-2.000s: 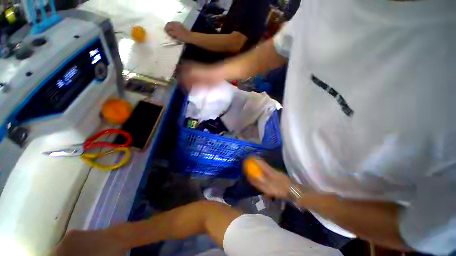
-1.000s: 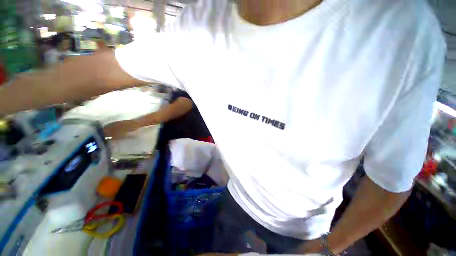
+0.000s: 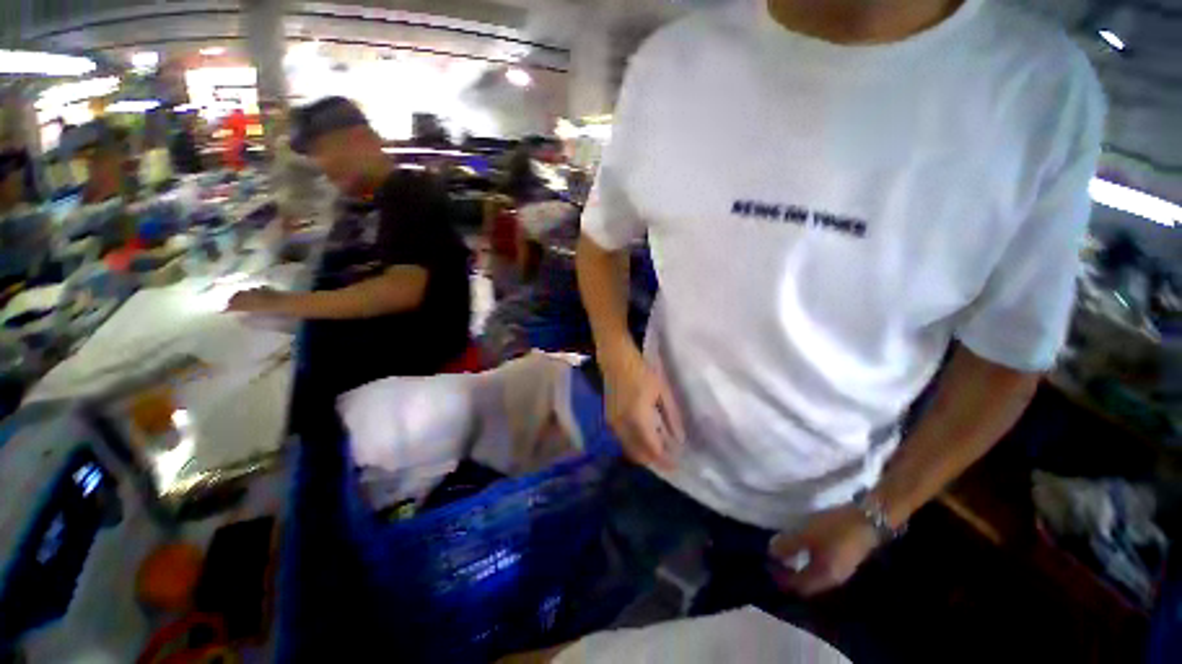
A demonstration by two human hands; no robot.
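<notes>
Neither of my hands is in view. A white sleeve with a little bare forearm shows at the bottom edge, its hand out of the picture. The red loop of the scissors is cut off at the lower left. Above it lie an orange round thing and a dark flat rectangular thing on the machine table. A blue lattice crate holds white and beige cloth.
A person in a white T-shirt stands close in front, one hand low with something small and pale. Another person in black sits at a white table. The machine's dark display is at the left edge. Cloth lies at the right.
The view has swung right and the machine has slid to the left edge. The standing person's raised arm has come down to their side. The seated person now shows from the head down.
</notes>
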